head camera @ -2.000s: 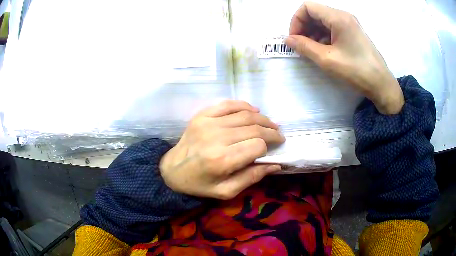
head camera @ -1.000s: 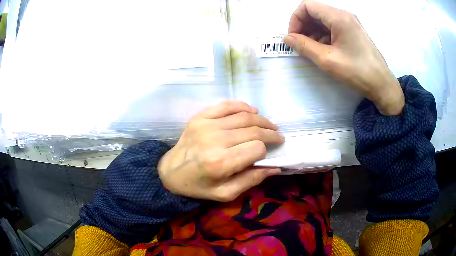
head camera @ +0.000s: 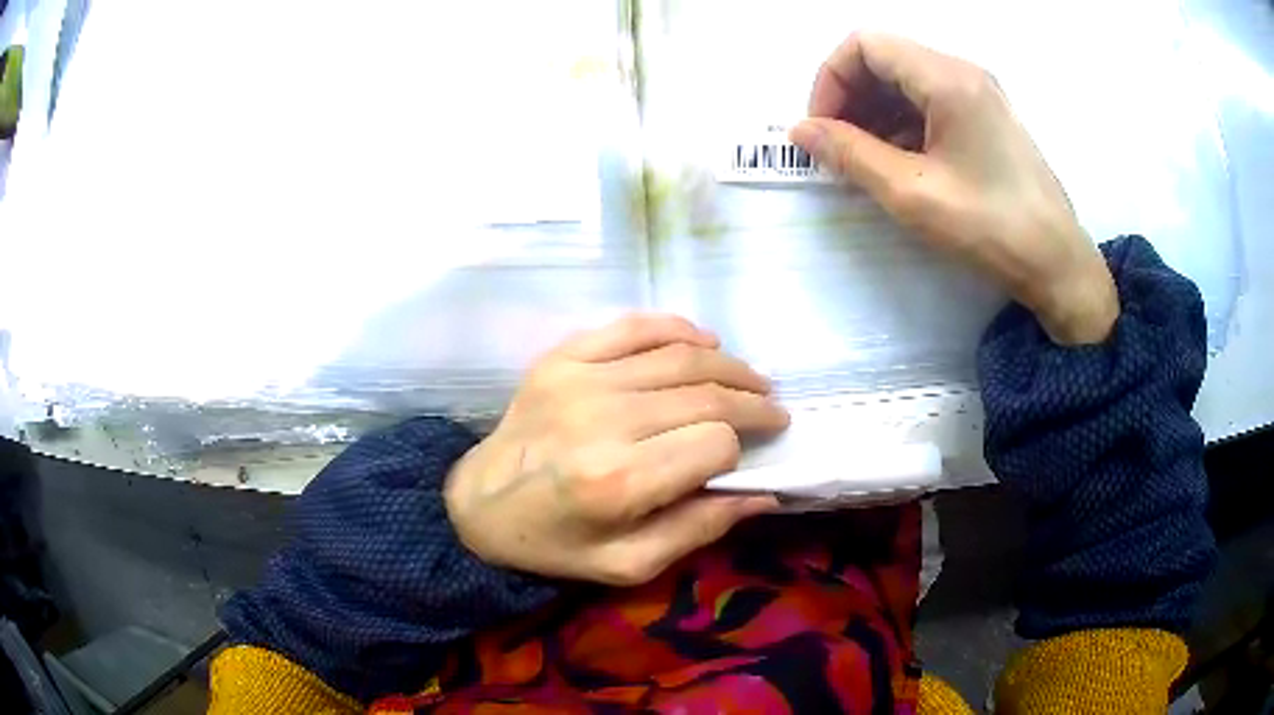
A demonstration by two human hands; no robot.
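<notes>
My right hand (head camera: 950, 168) pinches the right end of a white barcode label (head camera: 773, 158) between thumb and index finger. The label lies at or just over the right stack of clear garment poly bags (head camera: 838, 286); I cannot tell if it is stuck down. My left hand (head camera: 615, 454) rests at the near table edge, its thumb and fingers closed on a folded white label strip (head camera: 852, 468) that sticks out to the right. Part of the strip is hidden under the fingers.
A second stack of clear poly bags (head camera: 405, 335) lies on the left, mostly glared white. The white table's curved edge (head camera: 182, 468) runs in front. Below are a dark floor, a grey flat object (head camera: 140, 657) and patterned red cloth (head camera: 727, 615) on my front.
The whole scene, hands and label included, sits slightly lower in the picture. Both hands keep nearly the same pose and hold the same things.
</notes>
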